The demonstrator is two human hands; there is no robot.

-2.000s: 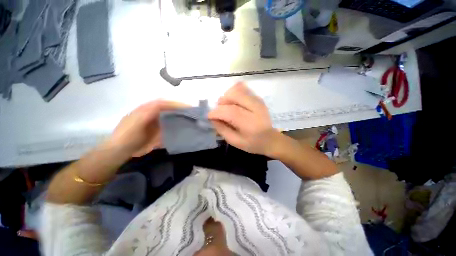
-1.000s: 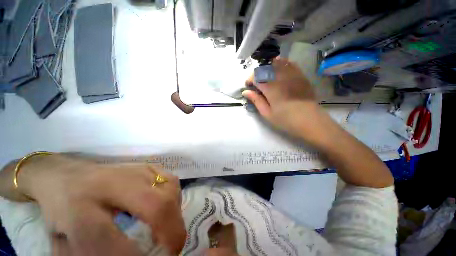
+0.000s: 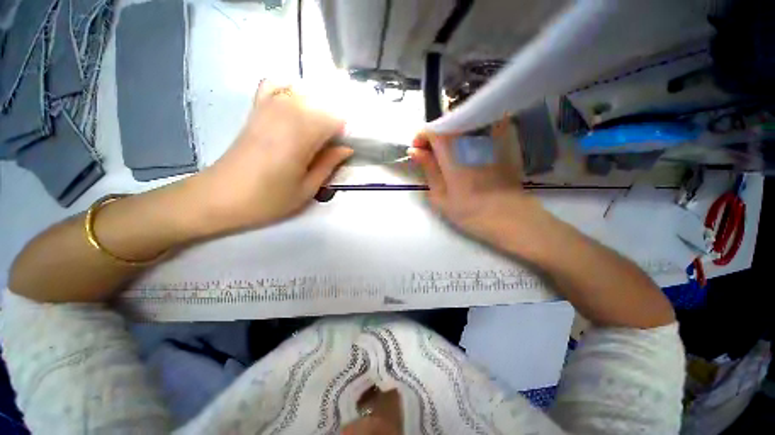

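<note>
A narrow grey fabric piece (image 3: 378,151) lies between my hands in front of the needle area, washed out by the lamp glow. My left hand (image 3: 285,153) pinches its left end with thumb and fingers. My right hand (image 3: 476,174) pinches its right end. The sewing machine head (image 3: 382,38) hangs just above and behind the fabric. The presser foot area (image 3: 387,83) is bright and blurred, so I cannot tell whether the fabric is under the foot. A grey-blue block (image 3: 474,150) shows in front of the back of my right hand.
A neat grey fabric stack (image 3: 153,89) and a loose overlapping bundle (image 3: 55,153) lie at the left. A blue disc (image 3: 637,136) and a grey piece (image 3: 536,140) are right of the machine. Red-handled scissors (image 3: 727,228) lie at the right end. A printed ruler (image 3: 255,289) runs along the front edge.
My left hand has moved from the front edge up to the machine and taken the fabric's left end. My right hand stays near the needle. The folded fabric first held over the front edge is no longer there.
</note>
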